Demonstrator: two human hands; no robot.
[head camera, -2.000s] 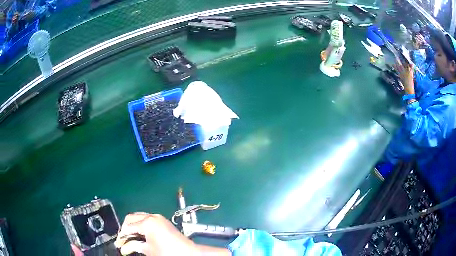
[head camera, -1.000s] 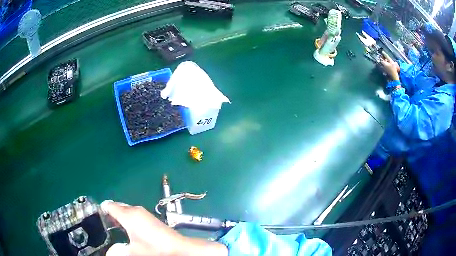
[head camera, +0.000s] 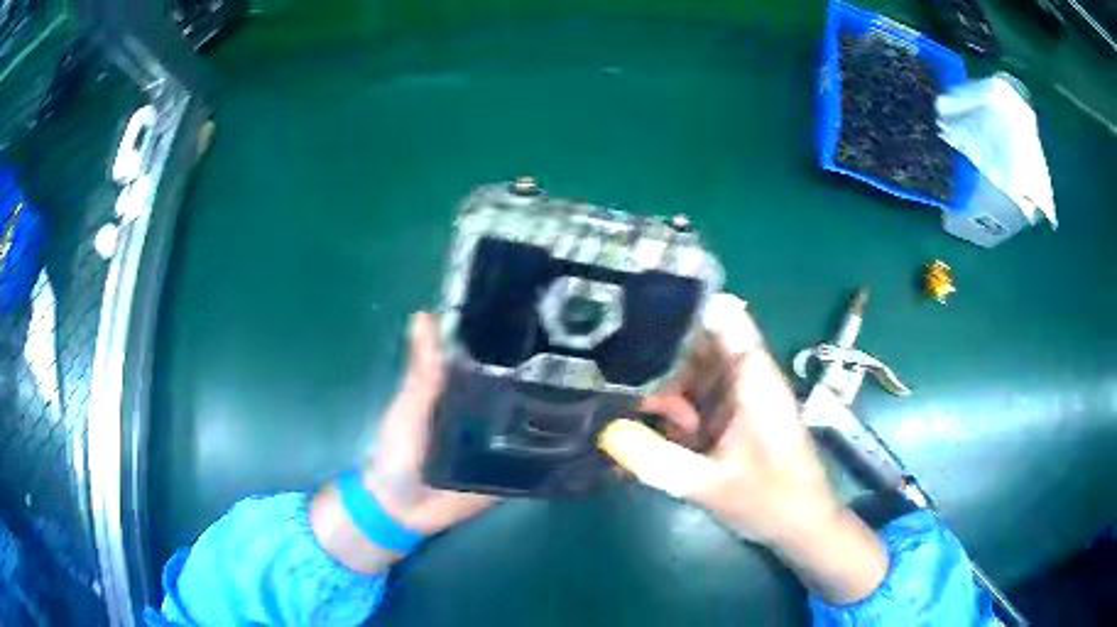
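A camera housing (head camera: 570, 337) with a camouflage-edged front shell, dark panels and a hexagonal lens ring is held up over the green bench, front face towards me. It is slightly blurred. My left hand (head camera: 410, 429), with a light-blue wrist band, grips its left side, fingers partly hidden behind it. My right hand (head camera: 747, 435) holds its lower right side; a pale yellow finger cot covers the thumb tip, which lies on the lower dark part. The housing's back is hidden.
A silver air blow gun (head camera: 837, 380) lies just right of my right hand. A small yellow-orange piece (head camera: 940, 282) lies beyond it. A blue bin (head camera: 828, 116) of small black parts stands at upper right, beside a white container (head camera: 976, 223) under a white cloth (head camera: 1007, 137). A rail and mesh run along the left.
The view has turned left, so bin and blow gun now appear at right. The housing is now mid-view, held up in both hands. My left hand has come fully into view.
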